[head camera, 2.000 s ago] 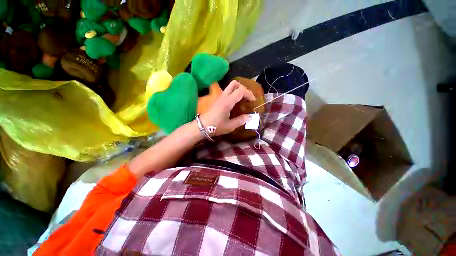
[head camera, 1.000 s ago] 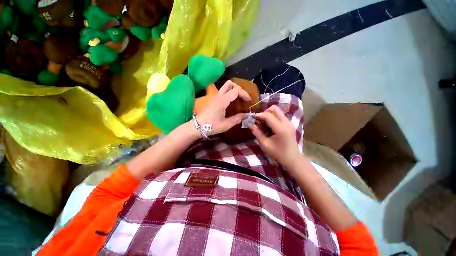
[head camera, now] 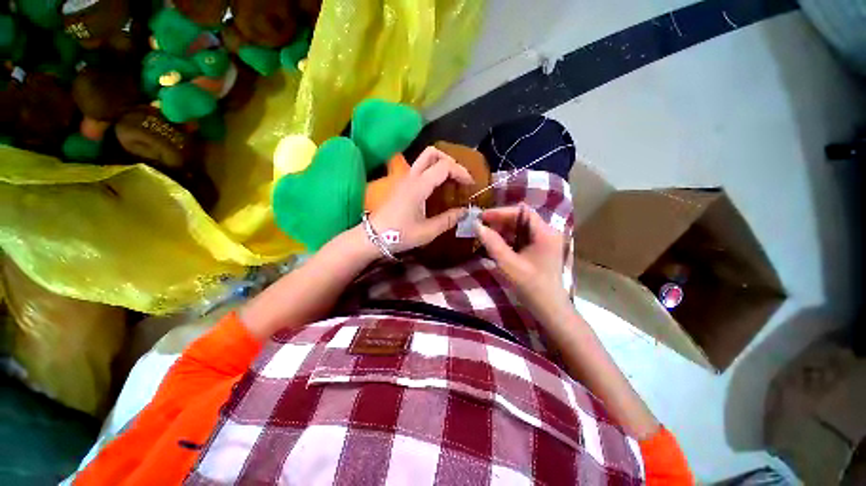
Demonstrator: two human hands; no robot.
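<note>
The plush toy lies on my lap, with green leaves (head camera: 323, 195), a yellow ball (head camera: 294, 155), an orange stem and a brown base (head camera: 458, 159). My left hand (head camera: 416, 204) grips the brown base, fingers curled over its top and thumb beside the care label (head camera: 468, 223). My right hand (head camera: 522, 249) has its fingertips pinched at the label's right side. A white sewing thread (head camera: 517, 172) runs from the base up to the right over my dark knee. No needle can be made out.
A yellow woven sack (head camera: 104, 228) at the left holds several similar plush toys (head camera: 157, 138). An open cardboard box (head camera: 627, 228) stands on the floor at the right with a small round pinkish item (head camera: 670, 295) inside. A dark stripe (head camera: 608, 76) crosses the pale floor.
My right hand was out of view two seconds ago, then came in to the label and stays there. The thread was taut to the upper right and now lies lower. My left hand keeps its grip.
</note>
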